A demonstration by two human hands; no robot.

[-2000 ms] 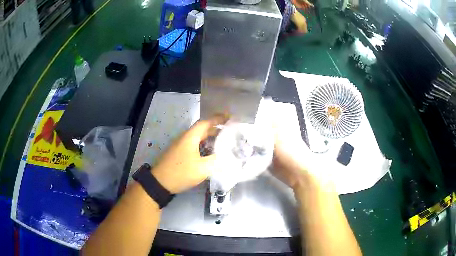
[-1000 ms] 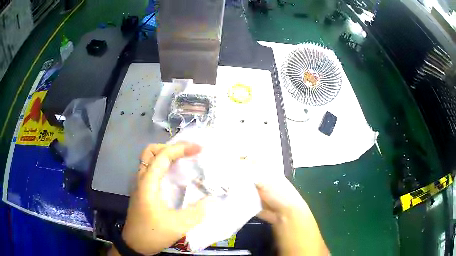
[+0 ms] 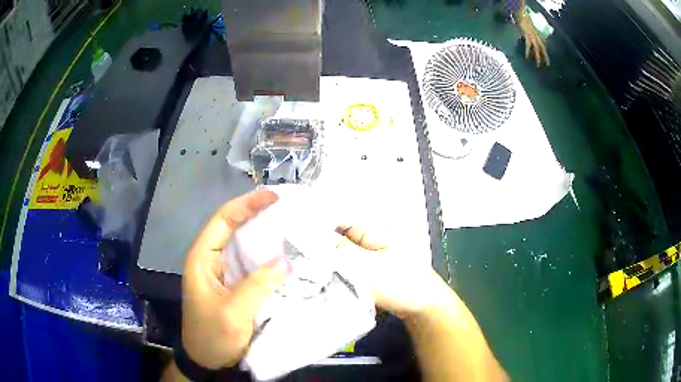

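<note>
A limp white sheet (image 3: 299, 321), crumpled and partly see-through, is held between both hands over the front of the pale base plate (image 3: 168, 224). My left hand (image 3: 224, 276) grips its left side, thumb on top. My right hand (image 3: 388, 276) holds its right side; the glare blurs this hand's edge. Dark thin lines show in the sheet; I cannot tell what they are. Behind the hands, the metal fixture (image 3: 287, 142) sits on the plate with clear film around it. The grey horn (image 3: 275, 52) hangs above and behind the fixture.
A yellow ring of bands (image 3: 361, 117) lies right of the fixture. A desk fan (image 3: 469, 86) and black rectangular object (image 3: 497, 160) are on a white cover at right. A clear bag (image 3: 127, 179) lies at left. A person's hand (image 3: 532, 39) shows at top right. A striped bar (image 3: 642, 272) is far right.
Both hands have drawn back from under the horn with the sheet, uncovering the fixture. The view has shifted. Another person's hand now shows at top right.
</note>
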